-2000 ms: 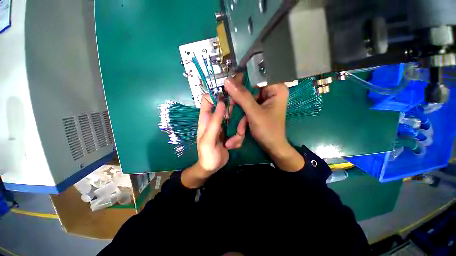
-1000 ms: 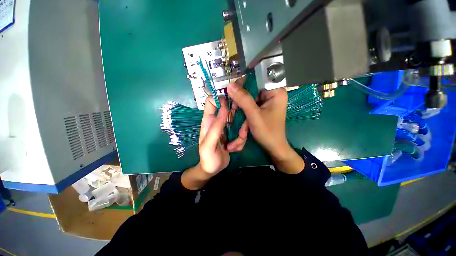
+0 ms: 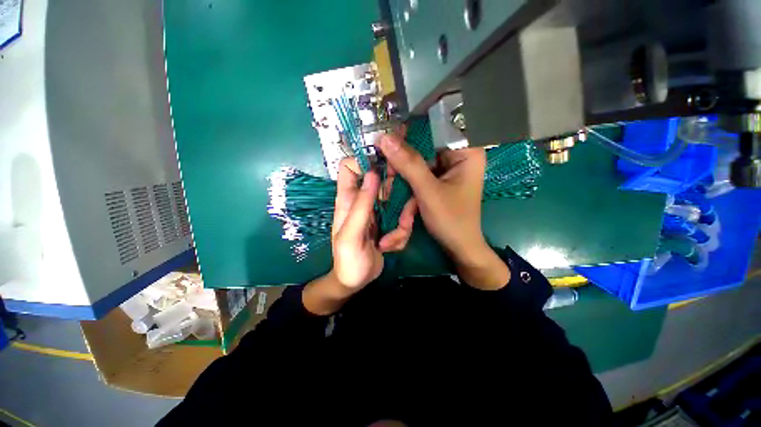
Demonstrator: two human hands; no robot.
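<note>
My left hand (image 3: 357, 229) and my right hand (image 3: 442, 196) are close together below the silver base plate (image 3: 327, 87). A few green wires (image 3: 348, 121) run from my left fingertips up over the plate. My right thumb and index finger are at the small silver mechanism (image 3: 375, 133), which they partly hide. A bunch of green wires (image 3: 394, 204) lies between my hands, gripped by my right hand. The wire pile (image 3: 307, 204) with silver-white tips lies left of my hands. More green wire ends (image 3: 511, 171) show right of my right hand.
The grey machine head (image 3: 521, 79) overhangs at upper right, with a brass-coloured block (image 3: 384, 67) beside it. Clear tubing (image 3: 638, 154) loops at right. Blue bins (image 3: 667, 279) with wire bundles stand at right. A white-grey cabinet (image 3: 117, 125) and a carton (image 3: 150, 363) of translucent pieces are at left.
Both hands stay in nearly the same place, with small finger movements. The green strands over the plate are spread slightly differently. The view has shifted a little.
</note>
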